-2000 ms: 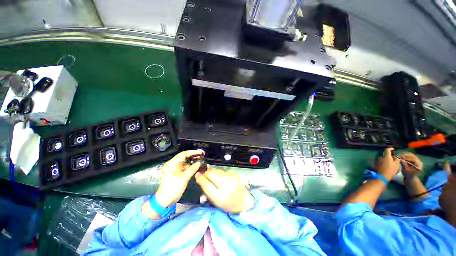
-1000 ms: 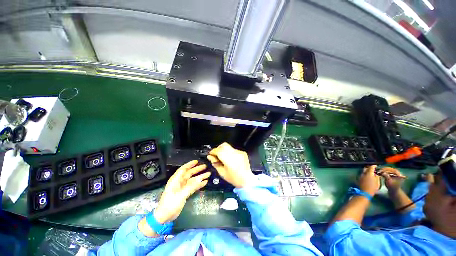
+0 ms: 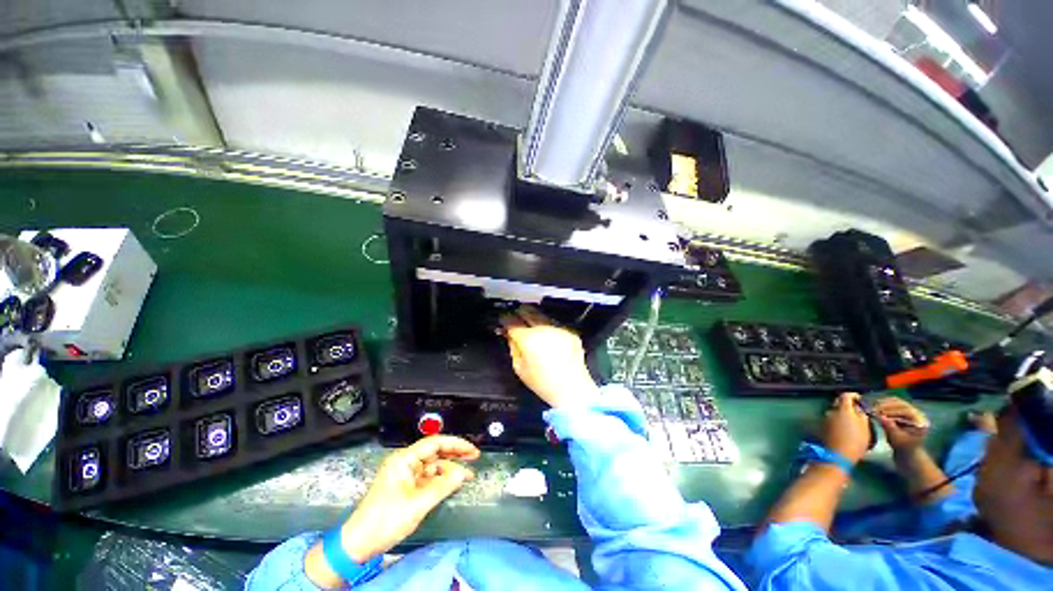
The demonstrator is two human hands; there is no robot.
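The black pneumatic press (image 3: 462, 219) stands in front of me with its front open. My right hand (image 3: 540, 352) reaches into the opening, fingertips under the ram. A small dark piece shows at the fingertips, but its shape and the seat are mostly hidden. My left hand (image 3: 410, 491) is empty, fingers apart, palm half up, in front of the press near the red button (image 3: 431, 424). The long black foam tray (image 3: 173, 412) lies left of the press with black housings in its pockets. A small white scrap (image 3: 529, 481) lies on the bench edge.
A clear blister tray (image 3: 681, 398) lies right of the press, with an air hose (image 3: 647, 335) beside it. Another foam tray (image 3: 797, 352) and a neighbour's hands (image 3: 866, 425) are further right. A white box (image 3: 104, 294) stands at the left and a parts bin (image 3: 696, 162) behind the press.
Both hands have moved apart. My right hand has gone from the front of the press into its opening with the dark piece. My left hand has drawn back towards me, uncovering the left red button.
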